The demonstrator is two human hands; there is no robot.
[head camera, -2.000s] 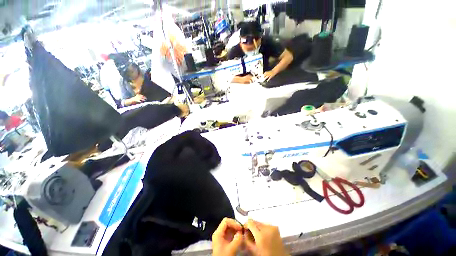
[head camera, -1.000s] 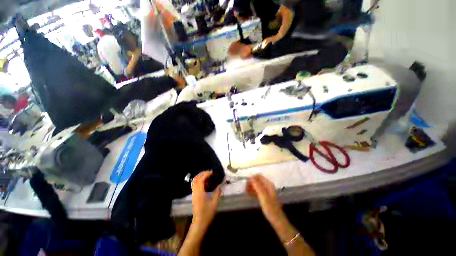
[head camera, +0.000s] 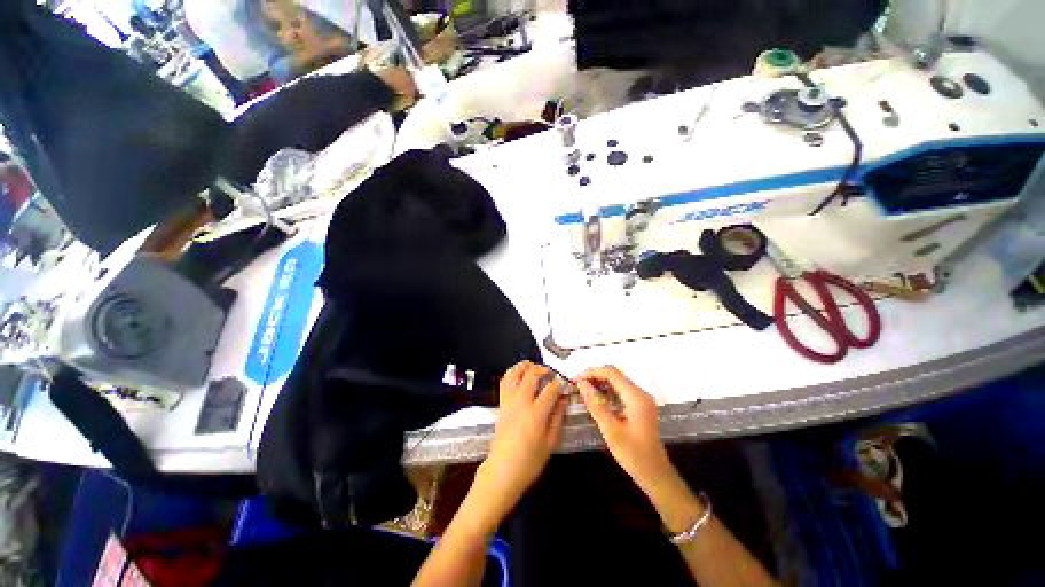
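Observation:
My left hand [head camera: 531,401] and my right hand [head camera: 617,411] meet at the table's front edge. Their fingertips pinch a thin black cord end [head camera: 562,376] between them. Whether a tape scrap is also there is too small to tell. The black garment [head camera: 407,310] lies heaped left of my hands, with a small white label, and hangs over the front edge. Black tape [head camera: 713,282] lies curled by the presser foot and needle [head camera: 596,243], with its roll [head camera: 741,242] beside the machine head. Red-handled scissors [head camera: 827,315] lie right of the tape.
The white sewing machine [head camera: 791,161] stands beyond my hands, with a thread cone [head camera: 776,63] behind its head. A grey machine end [head camera: 143,321] is at the left. Blue crates [head camera: 825,516] are below the table at right. A person's arm shows at the top left.
My hands were apart one second ago and are now together at the fingertips. The view has moved closer to the table. The tape and scissors lie as before.

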